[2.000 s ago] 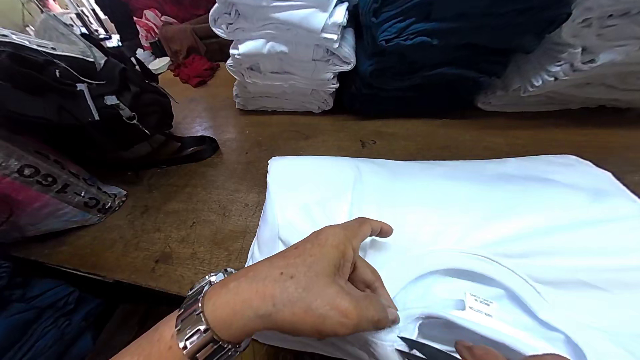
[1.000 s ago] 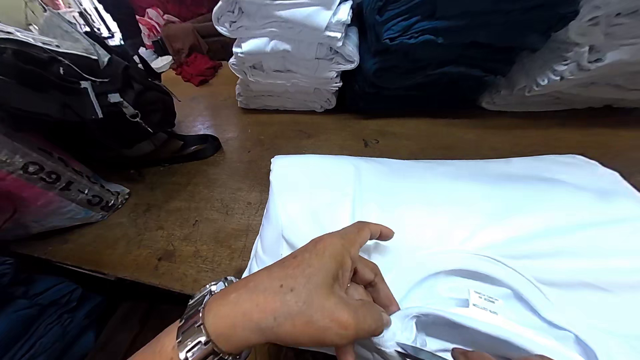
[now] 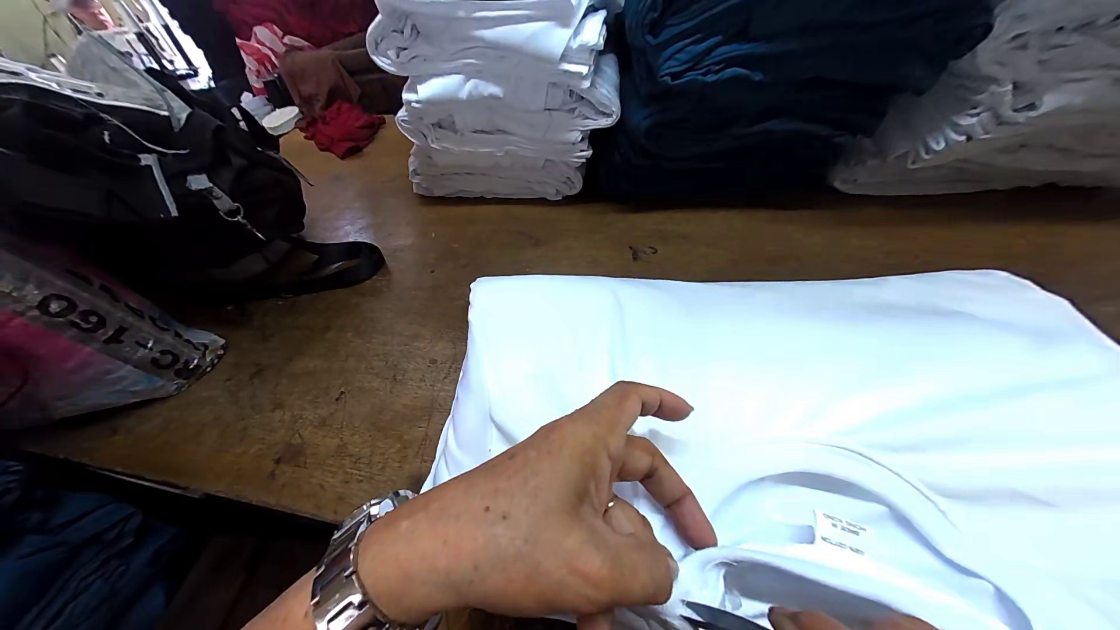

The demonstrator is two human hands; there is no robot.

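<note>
A folded white T-shirt (image 3: 770, 350) lies on the wooden table, its neckline towards me with a sewn-in label (image 3: 842, 530) that bears writing. My left hand (image 3: 542, 525), with a metal watch at the wrist, pinches the collar edge between thumb and finger; the other fingers are loosely curled over the cloth. At the bottom edge, only some fingers of my right hand (image 3: 840, 619) show. Beside them the dark pointed metal blades (image 3: 719, 616) of a small cutting tool, perhaps thread snips, lie close to the pinched collar. The tool's handle is out of view.
Behind the shirt stand a stack of folded white garments (image 3: 499, 114), a dark blue pile (image 3: 744, 96) and white garments in clear plastic (image 3: 1006, 131). A black bag (image 3: 157, 175) and a printed plastic bag (image 3: 96, 332) sit at left. Red cloth (image 3: 343, 129) lies further back.
My left hand keeps its hold around the collar edge while its fingers shift slightly. The blades stay near the collar at the bottom of the view.
</note>
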